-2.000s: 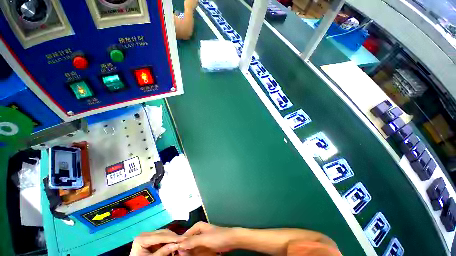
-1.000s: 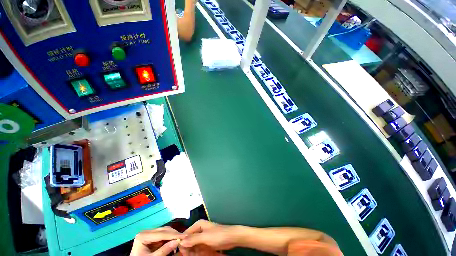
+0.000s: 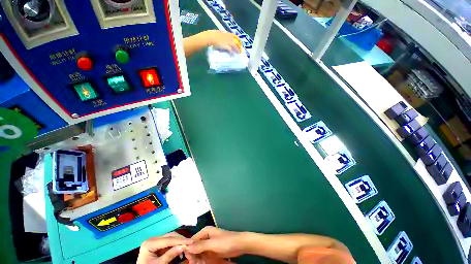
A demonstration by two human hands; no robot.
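My left hand [image 3: 161, 249] and my right hand [image 3: 214, 242] meet at the bottom edge, partly cut off by it. Their fingertips are pinched together; whether something small is between them is too hidden to tell. A plastic panel [image 3: 70, 171] with a pale rim and dark middle lies in the copper-brown fixture [image 3: 90, 175] at the left of the machine bed [image 3: 122, 147]. Neither hand touches it.
Similar panels [image 3: 360, 188] lie in a row on the dark green conveyor [image 3: 413, 198] behind a white rail. The blue control panel [image 3: 103, 51] overhangs the bed. Another person's hand [image 3: 224, 40] is on a clear-white bundle [image 3: 227, 62]. White sheets [image 3: 183, 193] lie beside the bed.
The conveyor panels have moved towards the lower right. The other person's hand has come in over the white bundle. My hands stay together, almost unmoved.
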